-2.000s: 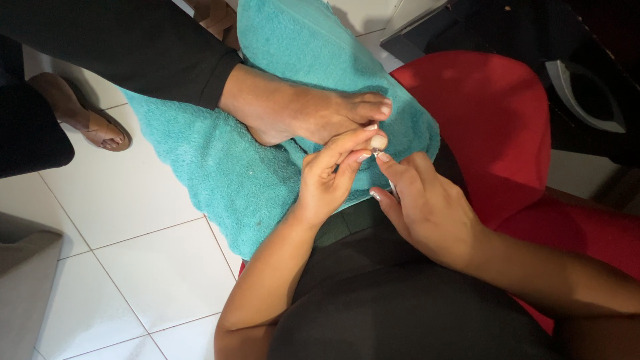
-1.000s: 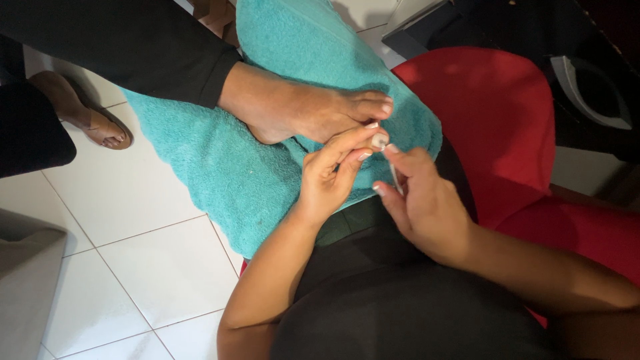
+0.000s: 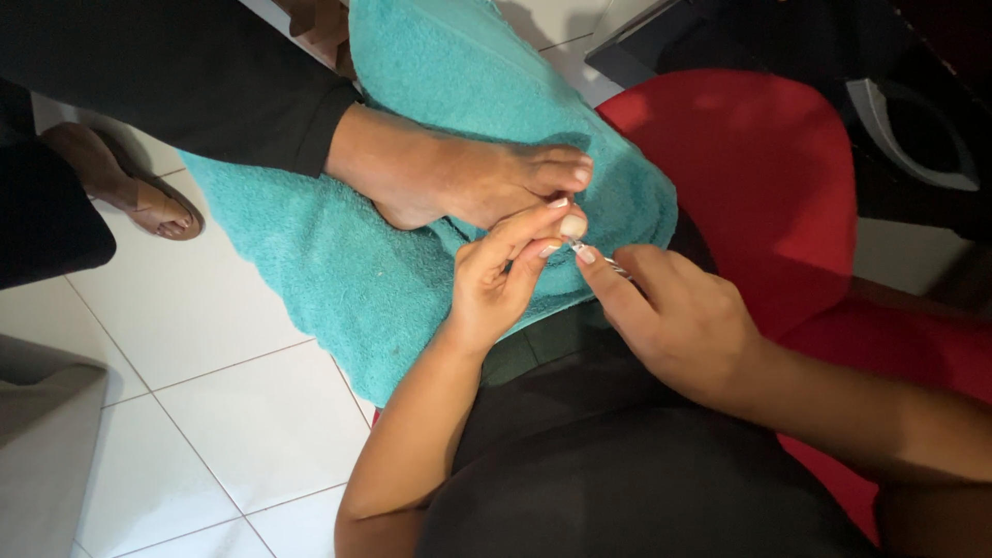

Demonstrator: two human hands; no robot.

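Observation:
Another person's bare foot (image 3: 465,170) rests on a turquoise terry towel (image 3: 349,271) across my lap. My left hand (image 3: 504,271) grips its big toe (image 3: 573,226) between thumb and fingers, with the toenail showing past them. In my right hand (image 3: 674,310) is a slim metal nail tool (image 3: 618,268), pinched between thumb and fingers. Its tip lies at the edge of the big toenail; the exact kind of tool cannot be told, as my fingers cover much of it.
A red seat (image 3: 744,178) is beyond the towel to the right, near a dark piece of furniture with a curved grey handle (image 3: 914,139). On the left, the person's other foot, in a brown sandal (image 3: 167,209), stands on white floor tiles (image 3: 256,418). A grey object (image 3: 46,434) sits at lower left.
My right hand's thumb and the tool have come back close against the big toenail, after standing slightly off it one second ago. My left hand keeps its hold on the toe.

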